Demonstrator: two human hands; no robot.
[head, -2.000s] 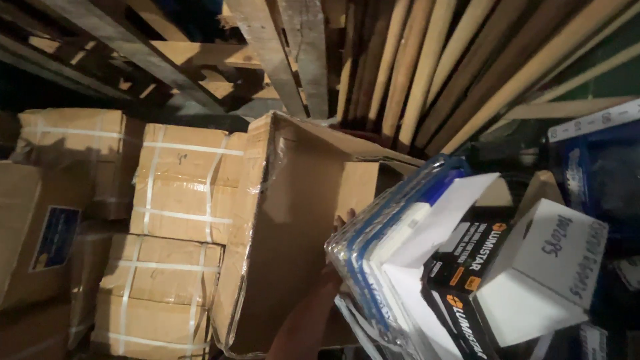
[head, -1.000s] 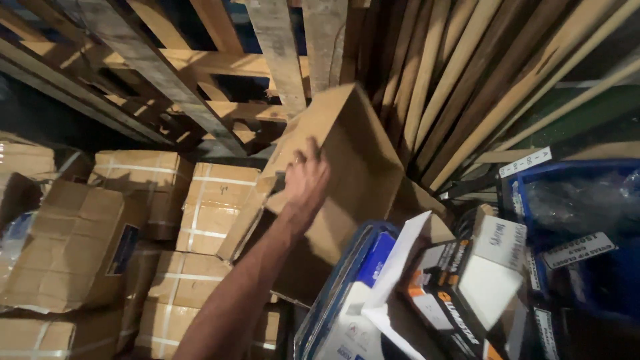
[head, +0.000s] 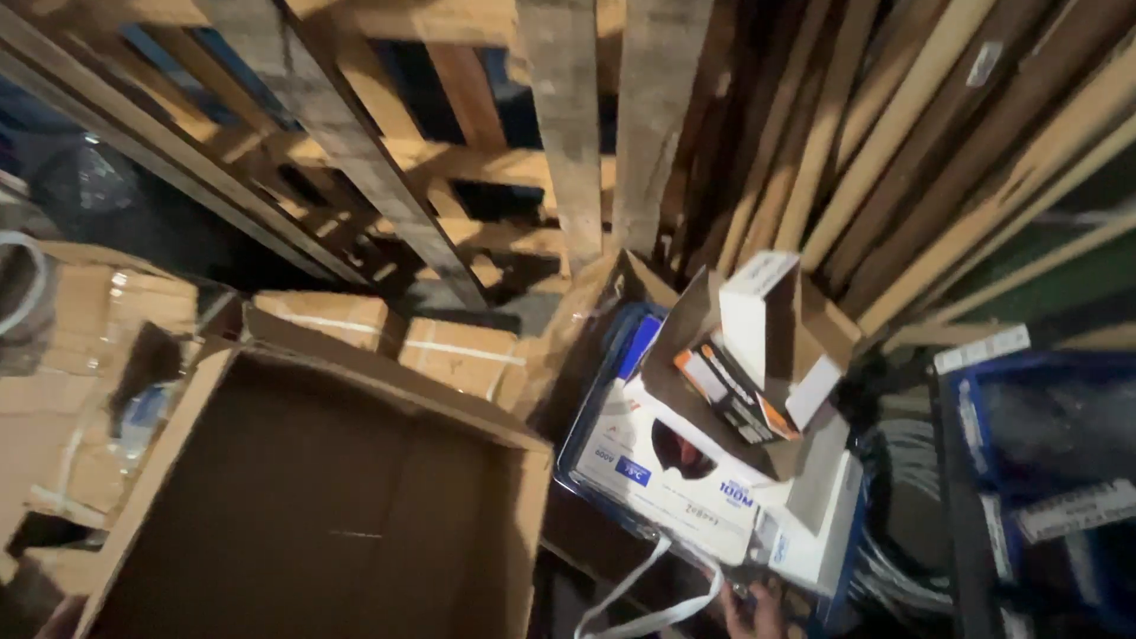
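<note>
A large open cardboard box (head: 346,497) fills the lower left, its dark inside facing me. At its outer left edge, a small part of my left hand (head: 62,617) shows against the wall; the rest is out of frame. Right of the box, a blue-edged pack with a white printed wire carton (head: 657,479) carries an opened box (head: 692,355). A black and orange Lumistar box (head: 737,390) and a white box (head: 759,311) stand in that opened box. My right hand (head: 754,612) is at the white carton's lower edge, fingers bent; its grip is unclear. A white strap loop (head: 657,595) hangs beside it.
Strapped cardboard boxes (head: 457,355) lie behind the large box, with more cartons (head: 62,382) at the left. Wooden pallets (head: 568,115) and long wooden poles (head: 825,177) stand behind. Blue wrapped goods (head: 1056,399) are at the right, beside a pale cable coil (head: 905,497).
The hand that lay on a cardboard flap near the middle is gone from there. A large open box now covers the lower left, where strapped boxes showed. My right hand has appeared below the white carton.
</note>
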